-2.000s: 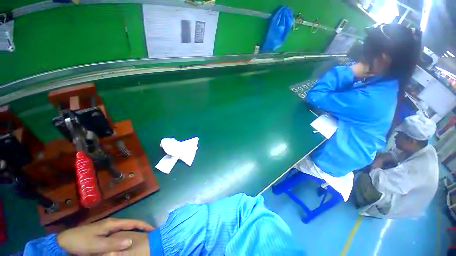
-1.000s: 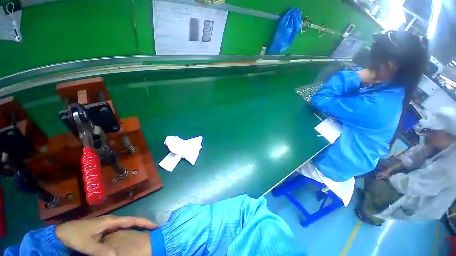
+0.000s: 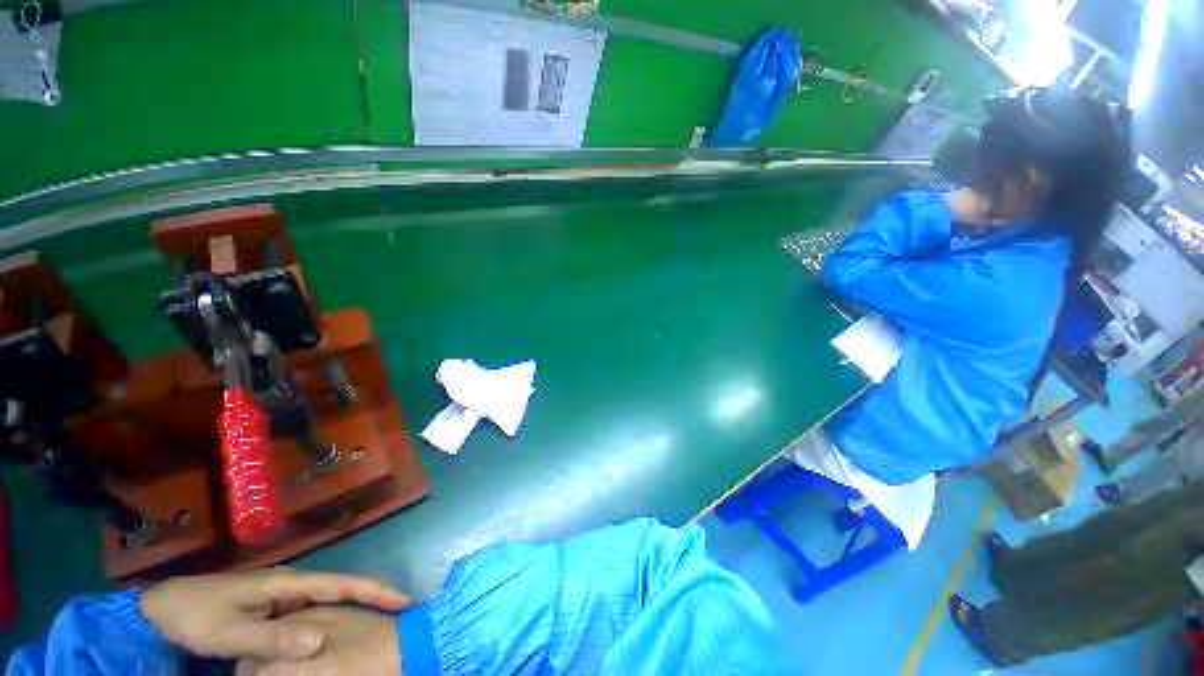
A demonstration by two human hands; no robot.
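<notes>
My left hand (image 3: 231, 615) lies over my right hand (image 3: 346, 643) at the bottom left. The left thumb and fingers are spread apart around it, and no part shows in them. My right hand's fingers are hidden under the left hand and by the picture's edge. Behind the hands stands a reddish-brown clamp fixture (image 3: 357, 449) with two stations. The nearer station has a red ribbed handle (image 3: 248, 469) on a metal lever, pointing towards me. The other station is cut off at the left edge. Neither hand touches the fixture.
A crumpled white cloth or tissue (image 3: 486, 394) lies right of the fixture on the green bench (image 3: 594, 304). A person in a blue smock (image 3: 970, 317) sits at the bench on the right, by a blue stool (image 3: 825, 555). Another person's legs (image 3: 1096, 581) show at the lower right.
The person in white crouching at the right has risen; now only legs and lower body show at the edge. My hands stay together. The view has shifted slightly.
</notes>
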